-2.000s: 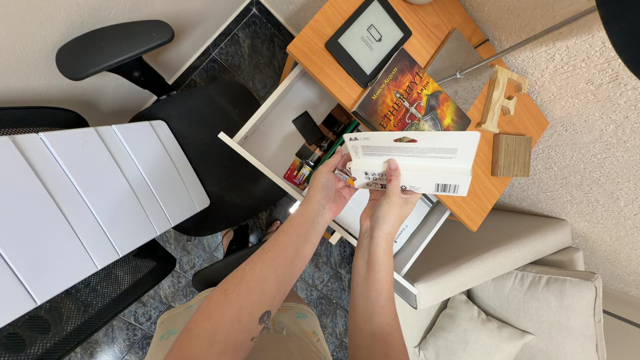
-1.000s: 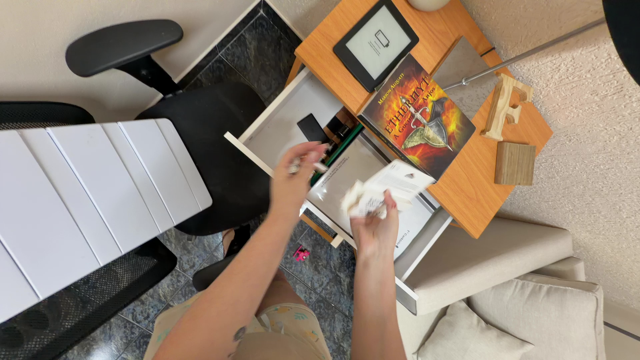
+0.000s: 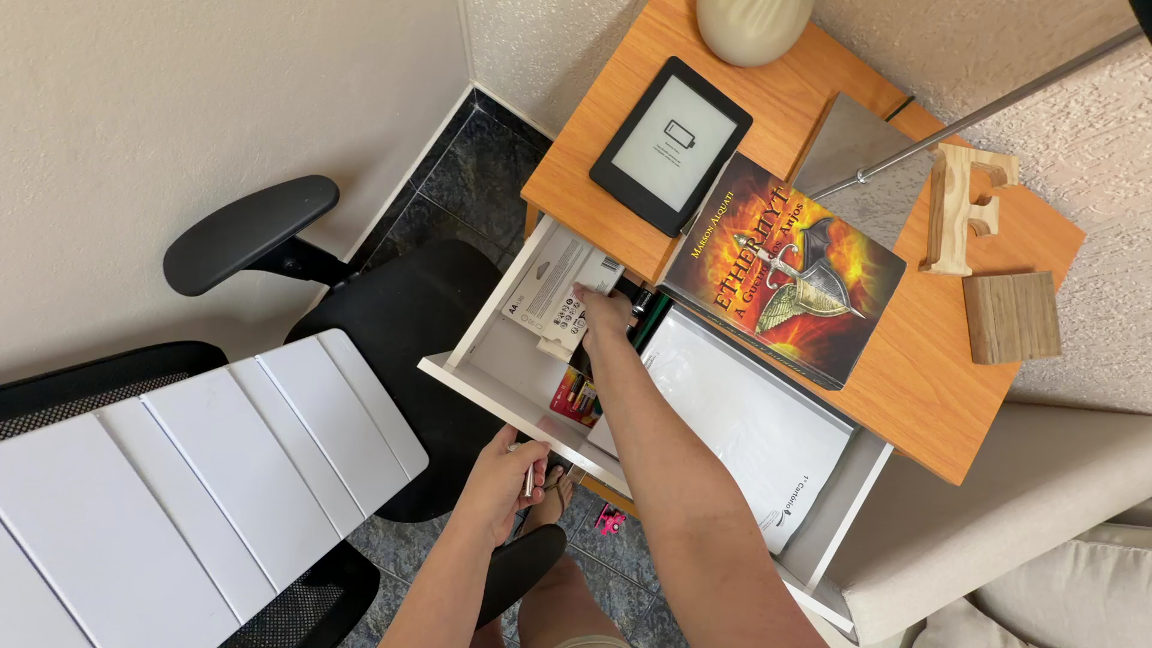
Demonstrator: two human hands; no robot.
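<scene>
My right hand (image 3: 605,315) reaches into the open white drawer (image 3: 490,355), its fingers on a white cardboard battery pack (image 3: 551,292) marked AA, which lies at the drawer's left end. Just outside the drawer front, my left hand (image 3: 508,477) is closed around small silvery cylinders, apparently batteries (image 3: 528,481). A red battery pack (image 3: 574,396) lies in the drawer below the white pack. Dark items, partly hidden by my right hand, are beside a green strip. A white document in a clear sleeve (image 3: 738,414) covers much of the drawer's right part.
The wooden tabletop (image 3: 927,414) holds an e-reader (image 3: 670,144), a thick book (image 3: 783,270), a pale vase (image 3: 754,27), a wooden letter (image 3: 967,211) and a wooden block (image 3: 1012,317). A black office chair (image 3: 405,360) and white slatted panel (image 3: 207,468) stand left; a beige sofa (image 3: 972,504) is at right.
The white pack, earlier held in front of the book and then over the drawer, is now inside the drawer's left end. My left hand has moved down to the outside of the drawer front.
</scene>
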